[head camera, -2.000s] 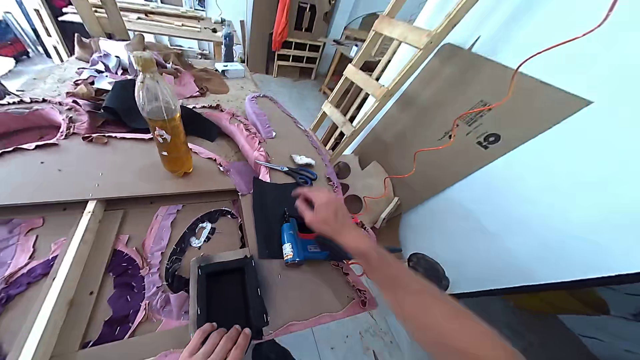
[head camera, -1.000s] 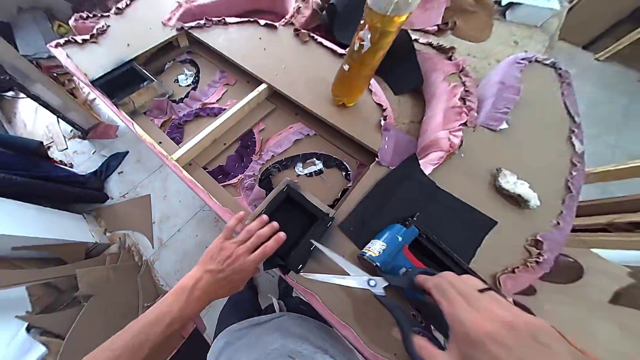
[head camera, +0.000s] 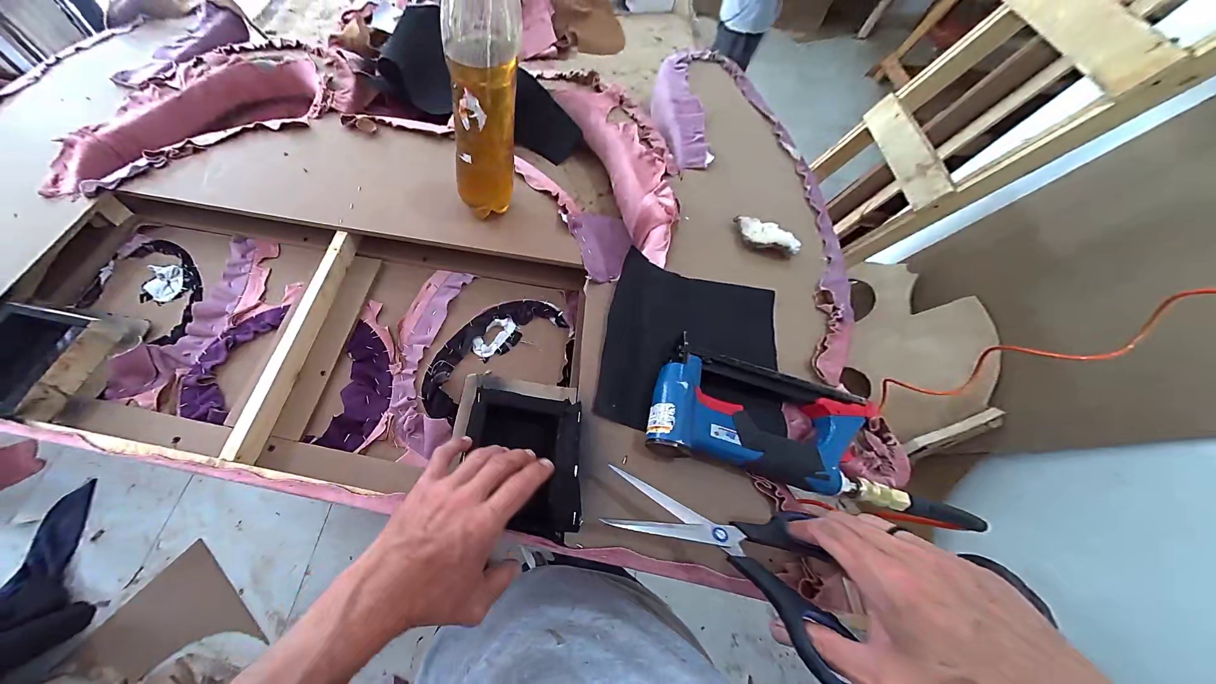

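Note:
My right hand (head camera: 912,589) holds black-handled scissors (head camera: 717,534) by the handles, their blades apart and pointing left toward a small box lined with black fabric (head camera: 522,427). My left hand (head camera: 465,527) rests on the near left edge of that box, fingers over its opening. Just beyond the scissors a blue and red pneumatic stapler (head camera: 750,418) lies on its side, partly on a piece of black fabric (head camera: 684,323). Its hose fitting points to the lower right. Pink and purple fabric (head camera: 636,171) is stapled along the edges of the brown panel (head camera: 380,180) around them.
A plastic bottle of amber liquid (head camera: 486,133) stands beyond the box. White wadding (head camera: 768,235) lies on the panel at right. A wooden crossbar (head camera: 290,347) spans the open frame. An orange air hose (head camera: 1073,355) runs off right, below a wooden frame (head camera: 912,142). Another person (head camera: 746,24) stands far back.
Two seconds ago my right hand was over the stapler and the scissors lay farther back on the panel. Now the scissors are in my right hand near the box. My left hand stays at the box.

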